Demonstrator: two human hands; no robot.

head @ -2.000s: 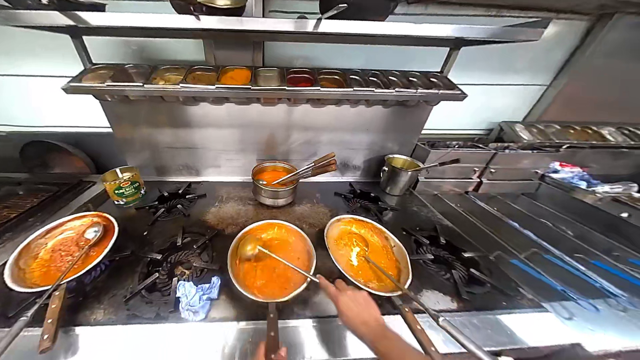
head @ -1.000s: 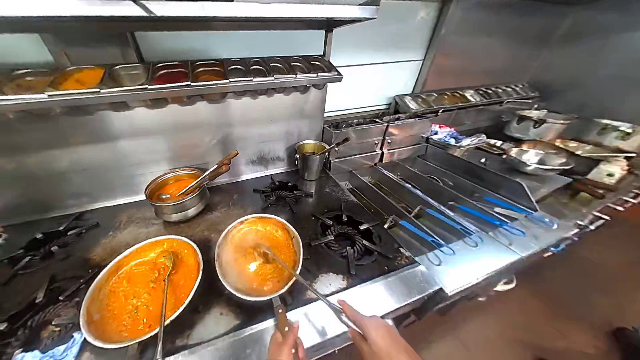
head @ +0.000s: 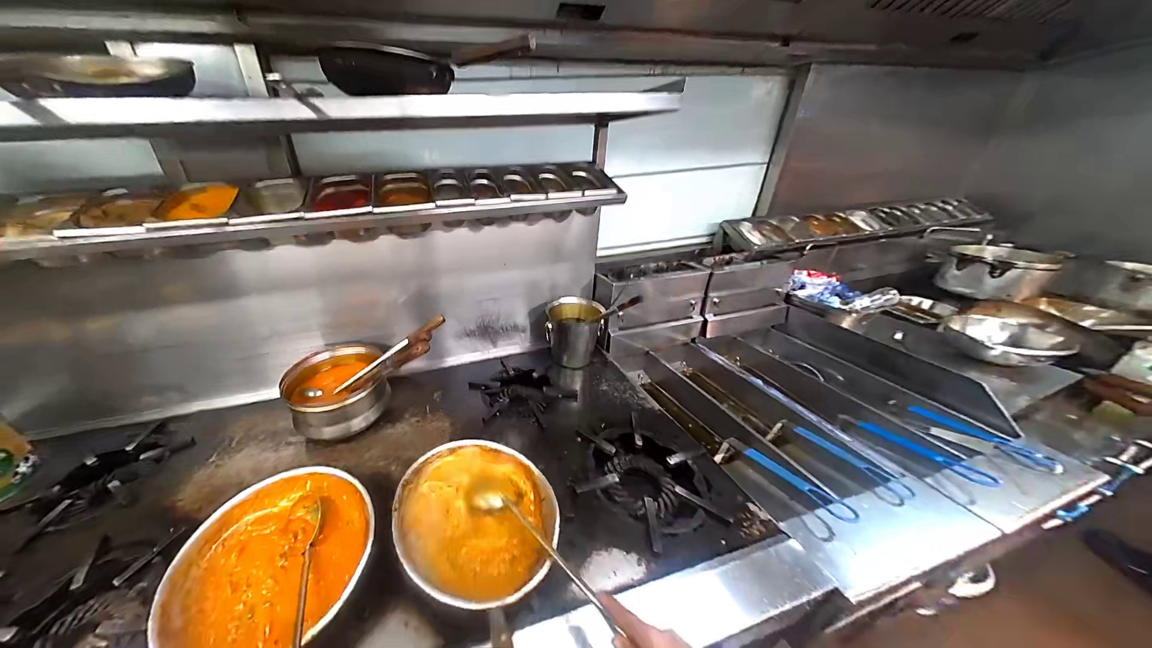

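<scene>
My right hand (head: pixel 643 630), partly cut off at the bottom edge, grips the handle of a metal ladle (head: pixel 558 558). The ladle's bowl rests in the orange-yellow sauce of a round pan (head: pixel 432 540) on the stove. That pan's handle (head: pixel 499 628) runs down out of the frame, and my left hand is not visible. To the left, a wider pan (head: pixel 171 558) of darker orange sauce has a metal spoon (head: pixel 304 567) lying in it. Behind them stands a steel pot (head: pixel 337 418) of orange sauce with wooden-handled utensils (head: pixel 396 355) leaning on its rim.
An iron burner grate (head: pixel 643 486) lies right of the round pan. A metal container (head: pixel 573 337) of yellowish liquid stands farther back. Blue-handled fryer baskets (head: pixel 792 477) lie at the right. Ingredient trays (head: pixel 405 191) line the rack above, and pots (head: pixel 999 270) stand at the far right.
The view has swung right. The round pan, left of the oval-looking one two seconds ago, is now right of it. My left hand, on a pan handle earlier, has dropped out of sight.
</scene>
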